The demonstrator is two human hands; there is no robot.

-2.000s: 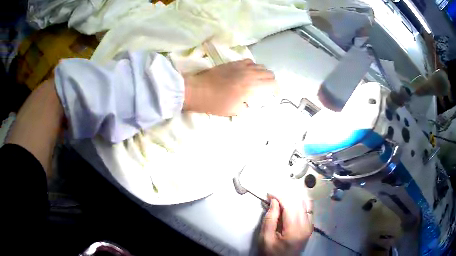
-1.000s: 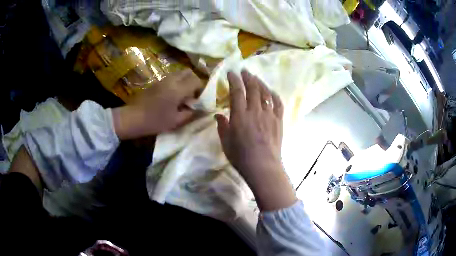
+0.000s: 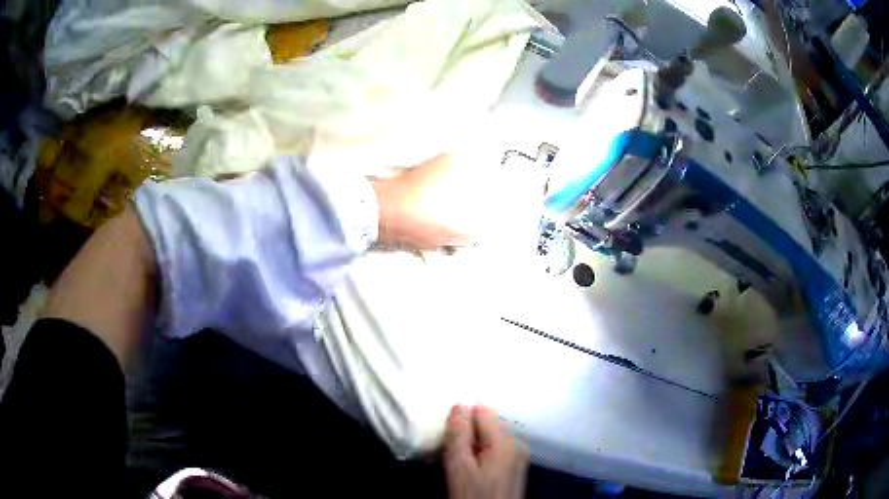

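Observation:
A cream garment piece (image 3: 375,341) lies left of the sewing machine (image 3: 721,210), folded along the table's near edge and washed out white by the lamp. My left hand (image 3: 419,207) lies on the cloth left of the needle area, its fingers lost in the glare, so its grip cannot be told. My right hand (image 3: 487,456) is at the near table edge, partly cut off by the bottom of the picture, with its fingertips closed on the cloth's near corner. The presser foot area (image 3: 554,244) shows no cloth clearly under it.
A crumpled cream cloth pile (image 3: 146,63) lies at the upper left, above a shiny yellow-brown taped package (image 3: 88,175). The grey lamp (image 3: 583,70) is above the machine. A dark line, perhaps cord (image 3: 609,361), lies on the table. A small box (image 3: 741,434) sits at lower right.
My hands have moved apart from the cloth near the package. My left hand is now by the needle area, my right at the near edge. The cloth is spread closer to the machine.

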